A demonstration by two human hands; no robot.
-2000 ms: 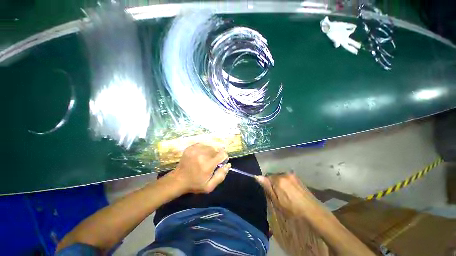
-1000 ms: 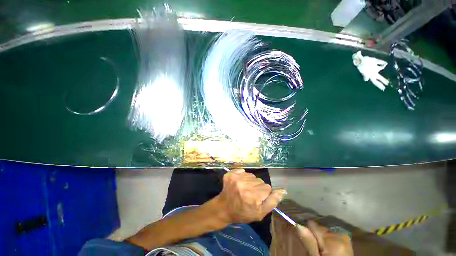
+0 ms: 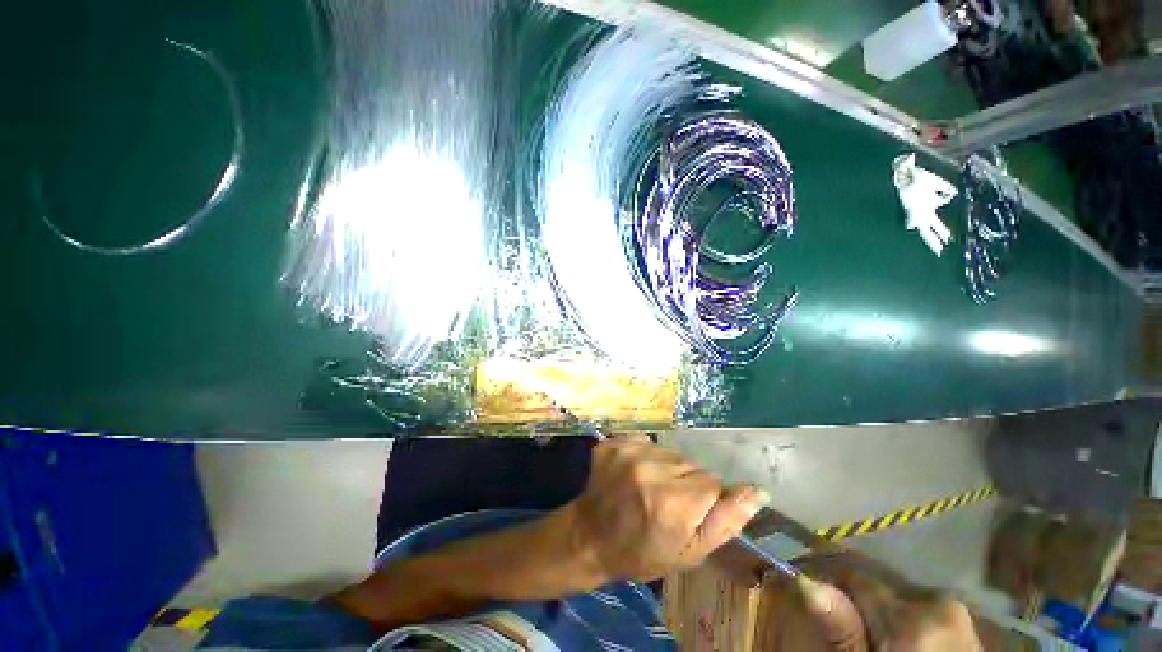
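A thin pale, bluish strand (image 3: 768,557) spans between my two hands, beyond the table's front edge. My left hand (image 3: 656,507) is closed on it, and a short end sticks out past the fingers towards the yellow-tan block (image 3: 573,390). My right hand (image 3: 879,618) grips the strand at the lower right; it is blurred and partly cut off by the lower edge. A dark purple coil of strands (image 3: 669,242) touches a curved pale bundle (image 3: 580,191) on the green table. A straight glassy bundle (image 3: 405,242) with strong glare lies left of them.
Crinkled clear film (image 3: 703,390) surrounds the block. A thin silvery arc (image 3: 229,178) lies far left. White gloves (image 3: 923,204) and dark loops (image 3: 988,229) lie at the right. A white bottle-like object (image 3: 910,41) is beyond the rim. Cartons (image 3: 720,605) stand below the table.
The view has shifted and turned. Both hands have moved right and down from the block's front since two seconds ago, still holding the strand. The right hand has gone further towards the lower right.
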